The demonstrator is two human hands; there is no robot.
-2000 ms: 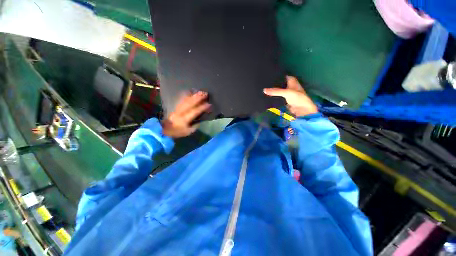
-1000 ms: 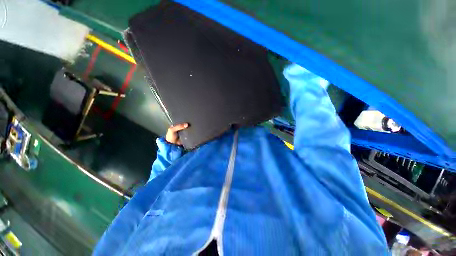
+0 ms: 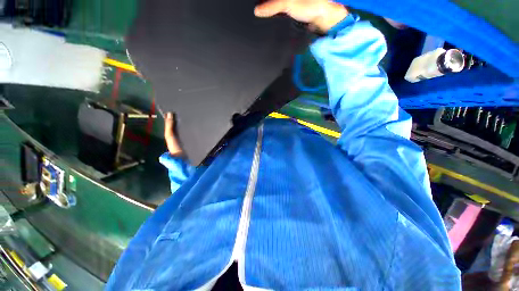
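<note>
A large flat black sheet [image 3: 199, 62] is held up in front of my chest, tilted, with its top cut off by the picture's edge. My left hand [image 3: 171, 135] holds its lower left edge; only the fingers show and the rest is behind the sheet. My right hand [image 3: 304, 11] is at its upper right edge, thumb stretched over the sheet's face, other fingers mostly hidden. A darker surface [image 3: 279, 94] shows under the sheet's right side; I cannot tell whether it is a second sheet.
A blue bench frame [image 3: 444, 34] runs across the upper right, with a white bottle-like thing [image 3: 435, 65] below it. A black slotted tray [image 3: 481, 133] lies at the right. A chair [image 3: 102, 133] stands at the left by a green bench [image 3: 102, 210]. A pink item [image 3: 464, 219] lies at lower right.
The right hand has come from beside the blue bench edge onto the sheet's upper right. The sheet's tilt has changed and more of its right underside shows. The left hand stays on its left edge.
</note>
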